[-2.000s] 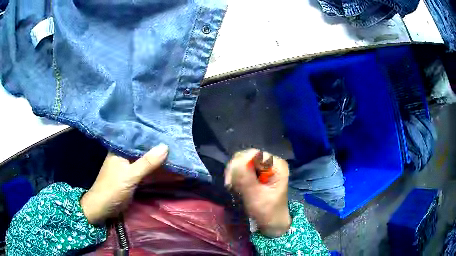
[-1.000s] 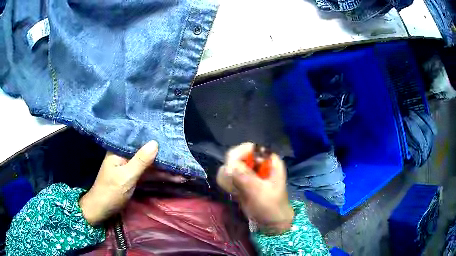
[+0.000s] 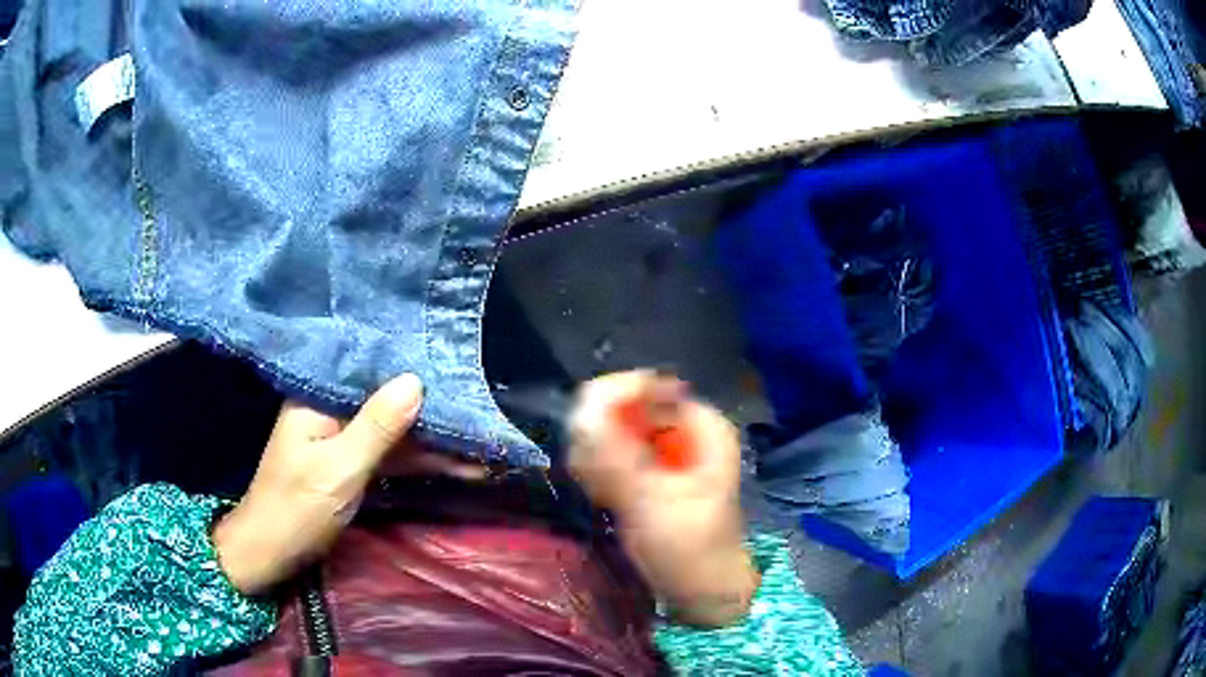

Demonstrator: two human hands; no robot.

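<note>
A blue denim garment (image 3: 304, 172) hangs over the table's front edge, with a placket with dark snaps at its right and a small white label at its upper left. My left hand (image 3: 324, 476) pinches its bottom hem near the front corner, thumb on top, other fingers mostly hidden underneath. My right hand (image 3: 668, 489), blurred, is closed around small orange-handled snips (image 3: 661, 434) just right of the hem corner. It does not touch the garment. The snips' blades are too blurred to make out.
The white table (image 3: 688, 79) has a curved front edge. More denim (image 3: 946, 20) lies at its back right. A blue crate (image 3: 985, 450) holding denim stands on the floor at right, with another blue crate (image 3: 1091, 582) at lower right. A dark red garment (image 3: 476, 595) covers my lap.
My right hand with the snips has moved slightly left, closer to the hem corner. The garment's placket and front corner have shifted slightly left, while my left hand keeps its hold.
</note>
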